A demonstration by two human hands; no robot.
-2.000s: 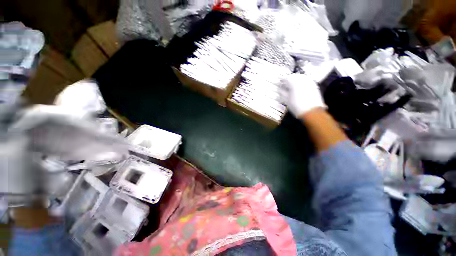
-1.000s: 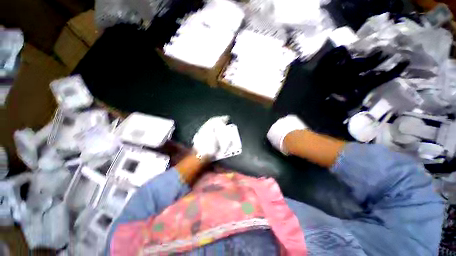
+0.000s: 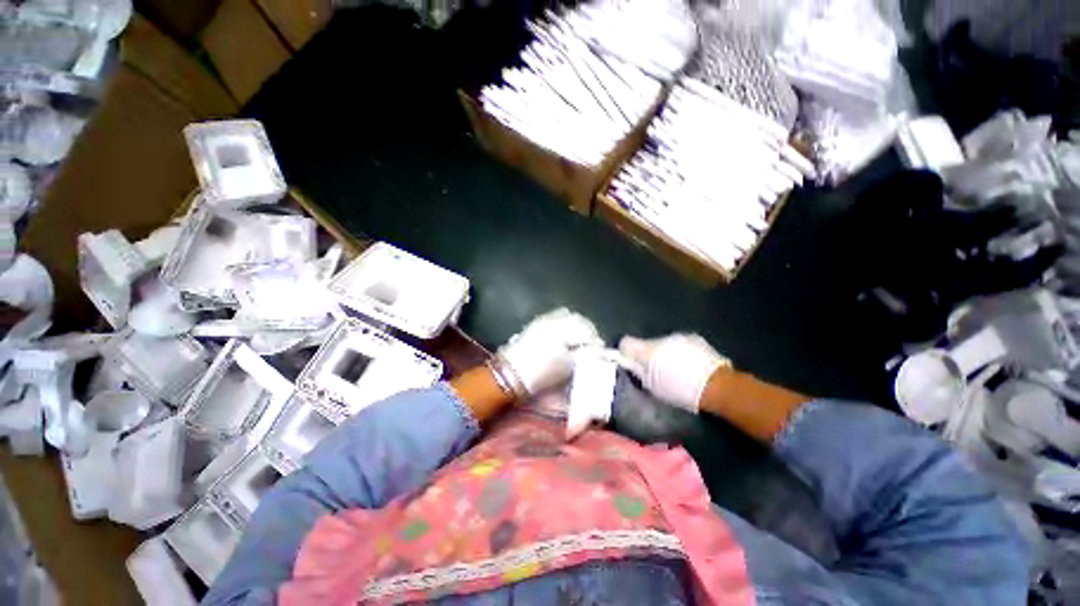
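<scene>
My left hand (image 3: 548, 353), in a thin white glove, holds a small white housing (image 3: 591, 388) just above my apron. My right hand (image 3: 675, 368), also gloved with bare fingertips, pinches at the housing's right edge; a thin white piece seems to be between its fingertips, too small to tell clearly. Two open brown cartons (image 3: 670, 243) with slender white rods (image 3: 708, 169) stand beyond my hands. White rectangular housings (image 3: 400, 288) with square windows are heaped at the left.
A large brown carton (image 3: 97, 169) stands at far left, with white arm parts beside it. Black sheeting (image 3: 906, 231) and a pile of white units with round ends (image 3: 930, 387) lie at right. The bench top (image 3: 409, 201) is dark green.
My right hand has come from the rod carton in to the housing. My left hand went from the left pile to the middle with the housing, and the two hands now meet.
</scene>
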